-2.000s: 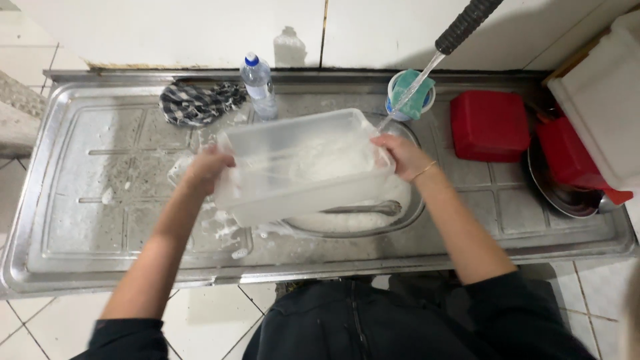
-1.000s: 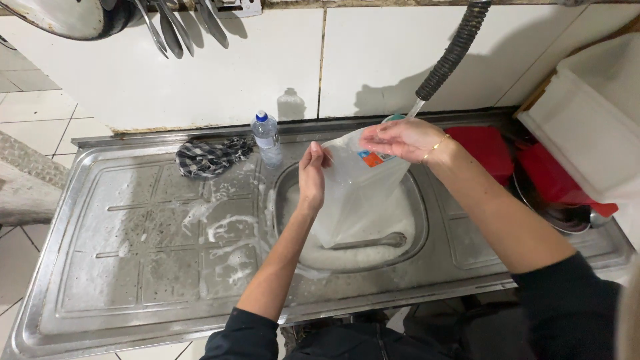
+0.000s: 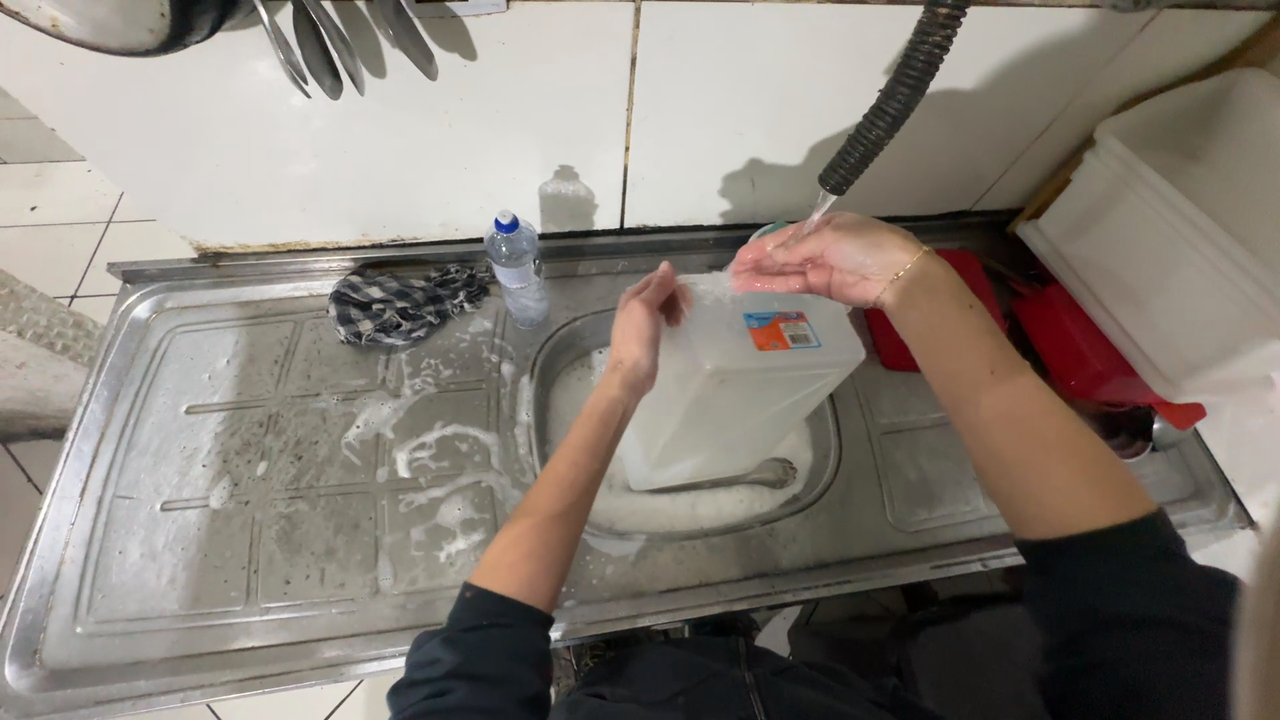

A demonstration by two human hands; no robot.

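Note:
A translucent plastic container [image 3: 740, 380] with an orange and blue label is tilted over the oval sink basin [image 3: 835, 450], its outer side toward me. My left hand [image 3: 648, 325] grips its upper left edge. Palm up, my right hand [image 3: 830, 258] is at the container's upper right, under water running from a black corrugated hose [image 3: 890, 100]; its fingers are extended and seem to hold nothing. Foamy water fills the basin, and a metal utensil [image 3: 770, 473] lies at the container's lower end. How the container's lower end rests is hidden.
A bottle with a blue cap [image 3: 518, 275] and a checkered cloth [image 3: 400, 305] are behind the foamy left drainboard [image 3: 320, 540]. Red containers [image 3: 1080, 340] and a large white bin [image 3: 1180, 230] stand right. Spoons [image 3: 320, 50] hang on the wall. A green item [image 3: 768, 230] is partly hidden.
Two seconds ago both hands held the container level by its ends; now it is tilted with its outer side toward me. My right hand has turned palm up under the water. The view has shifted.

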